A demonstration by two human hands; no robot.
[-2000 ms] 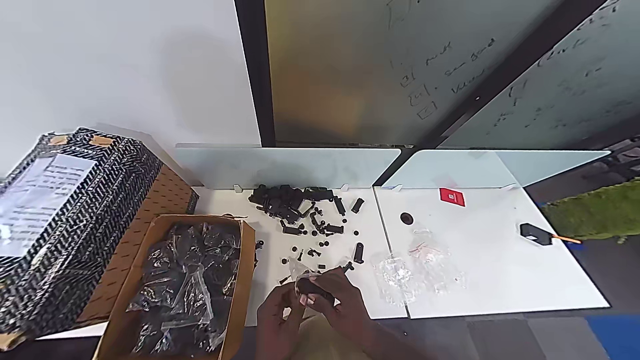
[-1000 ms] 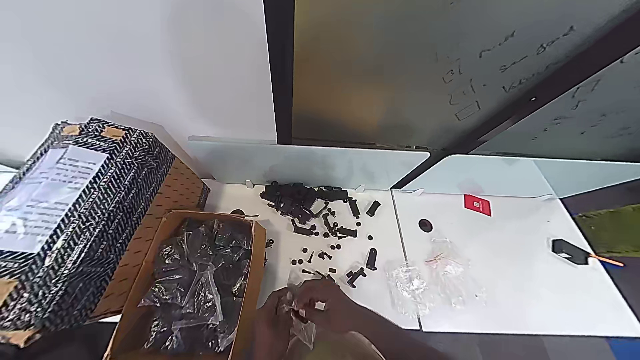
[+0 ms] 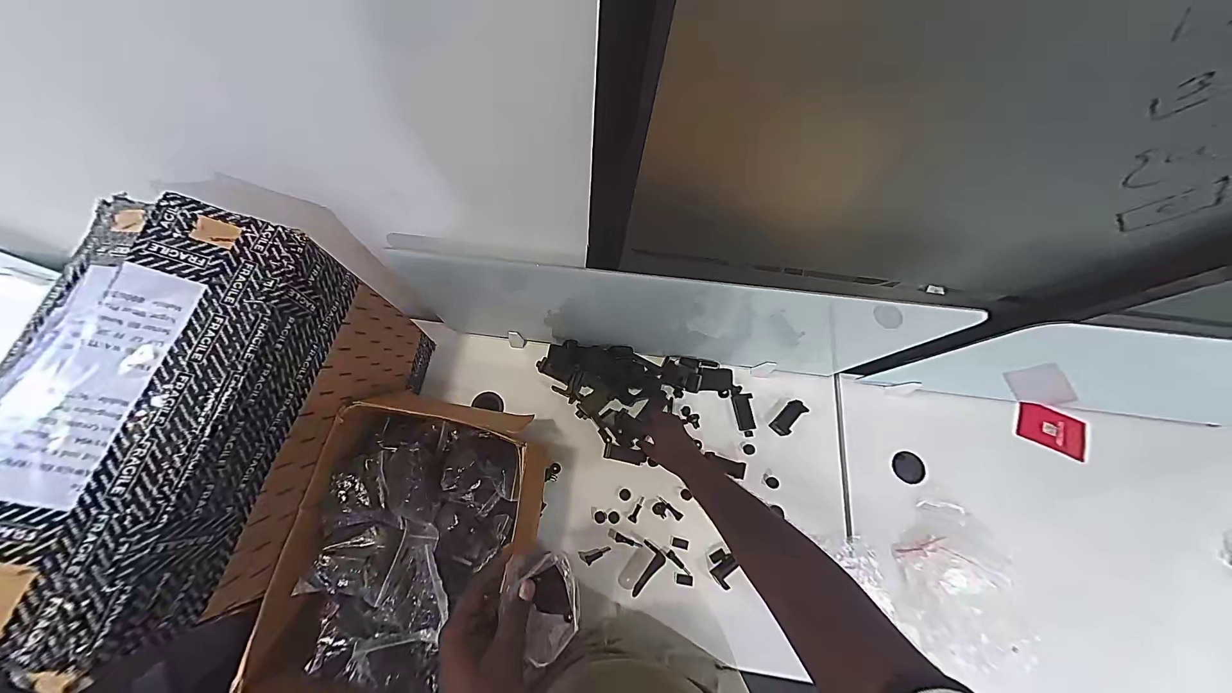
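My left hand (image 3: 486, 626) holds a small clear plastic bag (image 3: 551, 611) with a dark part inside, beside the right wall of the open cardboard box. My right hand (image 3: 664, 438) reaches forward into the pile of black plastic parts (image 3: 602, 371) on the white table; its fingertips are among the parts, and whether they grip one is hidden. Nearer me lie loose small black pieces, among them a long thin part (image 3: 650, 570), round caps (image 3: 613, 517) and a bracket-like piece (image 3: 722, 568). Two black cylindrical parts (image 3: 789, 417) lie right of the pile.
The open cardboard box (image 3: 527, 500) holds several clear bags of dark parts. Behind it stands a larger carton (image 3: 279, 375) wrapped in fragile tape, bearing a written sheet. Empty plastic bags (image 3: 953, 568) and a red packet (image 3: 1051, 431) lie on the right. A low glass panel (image 3: 674, 313) edges the table's back.
My right hand has left the plastic bag near my body and moved forward to the black pile. My left hand still has the bag, now beside the box. The view has shifted.
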